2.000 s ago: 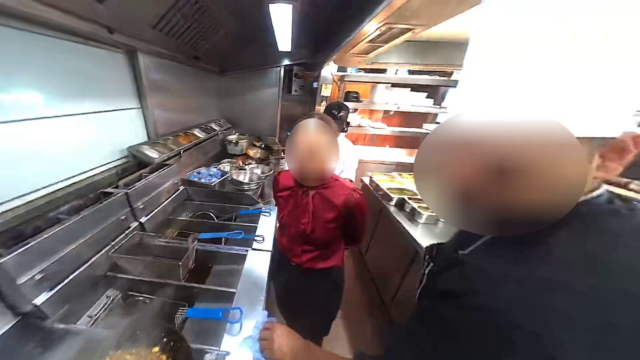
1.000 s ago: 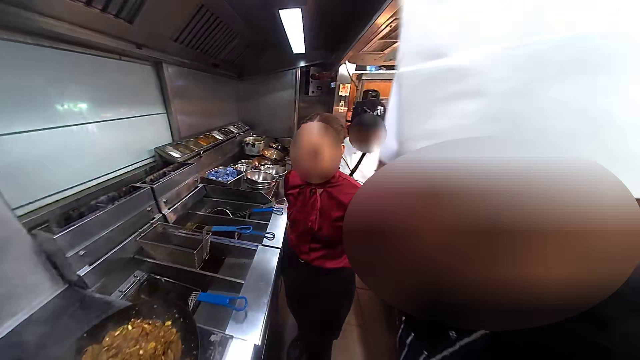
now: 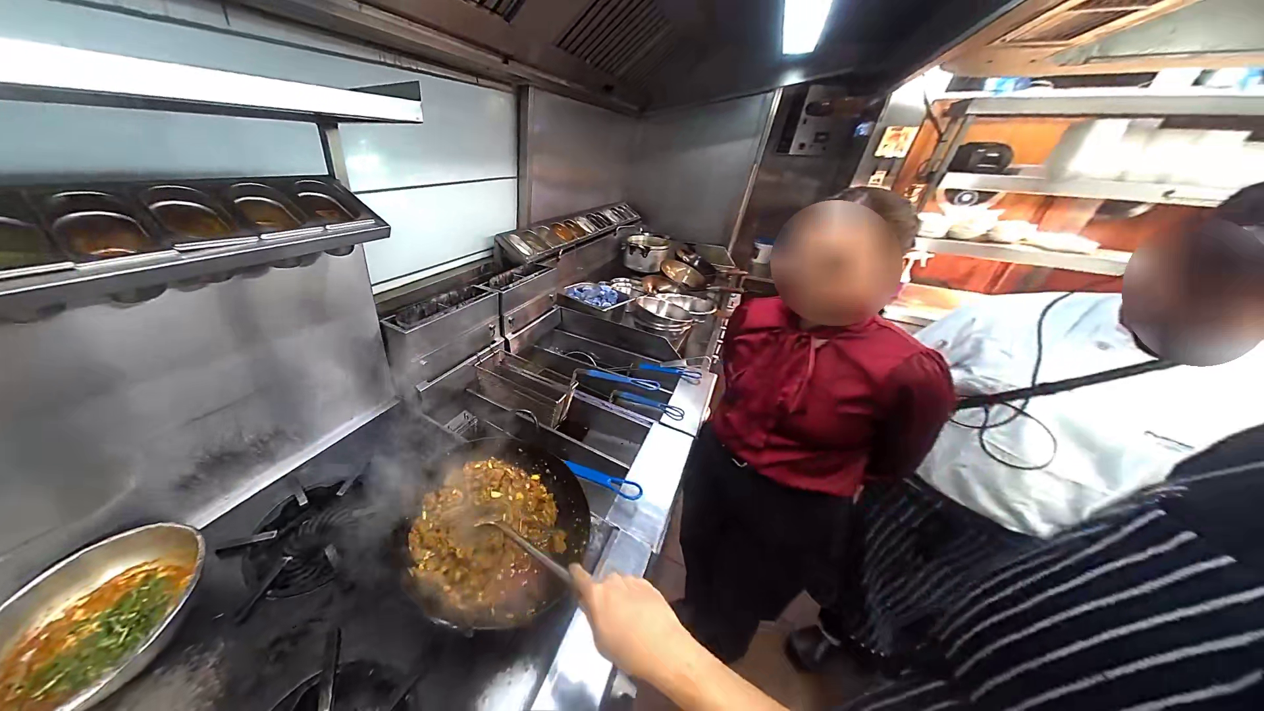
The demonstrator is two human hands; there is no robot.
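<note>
My right hand (image 3: 624, 624) reaches in from the bottom, its fingers closed round the handle of a long metal cooking utensil (image 3: 538, 553). The utensil's far end is down in a dark wok (image 3: 573, 504), among steaming chopped brown and yellow food (image 3: 484, 523). My left hand is out of view. At the lower left stands a metal pan (image 3: 193, 543) holding orange-red sauce topped with chopped green herbs (image 3: 109, 632).
Black gas burners (image 3: 306, 538) lie left of the wok. Beyond it are fryer baskets with blue handles (image 3: 604, 481) and steel pots (image 3: 647, 252). A person in a red blouse (image 3: 820, 405) stands close right; others are behind, one in white (image 3: 1037, 395). A striped apron (image 3: 1086, 622) shows lower right.
The view has swung left, bringing in the burners and herb-topped pan. The large head close on the right is gone from view. A hand with the utensil now shows at the wok.
</note>
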